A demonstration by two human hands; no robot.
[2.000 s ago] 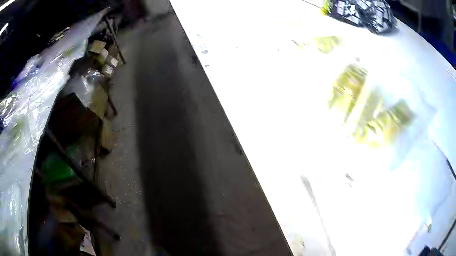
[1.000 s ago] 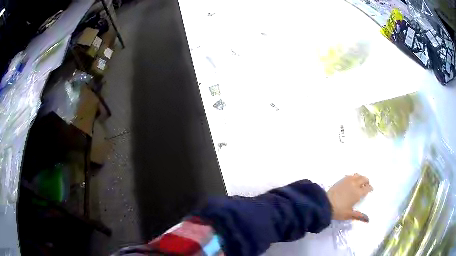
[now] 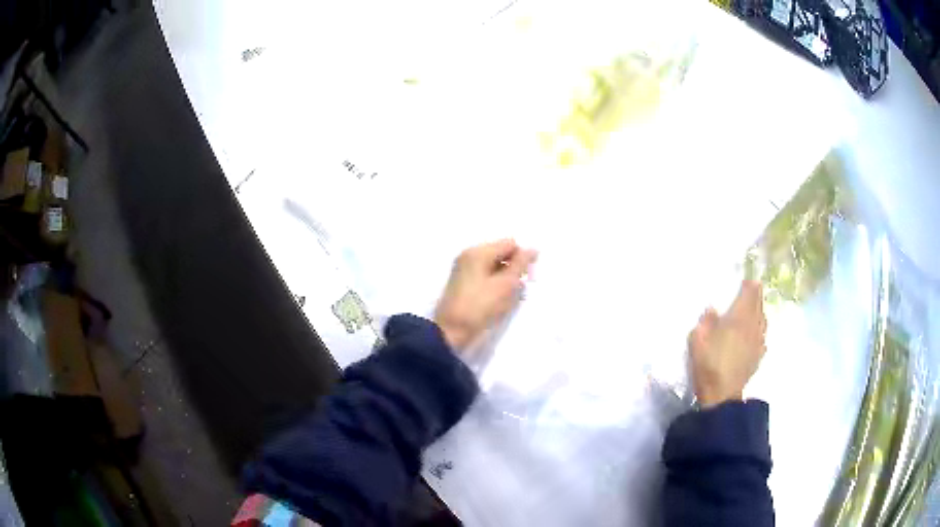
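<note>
A clear polybag (image 3: 577,396) lies glossy and crinkled on the white table between and below my hands; glare hides most of its outline. My left hand (image 3: 479,293) is at the middle, fingertips pinched together on what looks like the bag's film. My right hand (image 3: 730,345) is further right, fingers pointing away from me beside yellow print (image 3: 799,247) on clear film. Glare hides whether it grips any film.
More yellow print (image 3: 613,103) shows at the table's back. Layered glossy bags (image 3: 886,422) lie at the right edge. A dark bundle with white labels (image 3: 825,36) is at the back right. Scraps stick to the table (image 3: 350,311). A dark floor strip and cartons (image 3: 72,345) are left.
Both my hands are now over the table; only one showed a second ago, and none before that. The view has shifted, moving the table leftwards in the picture.
</note>
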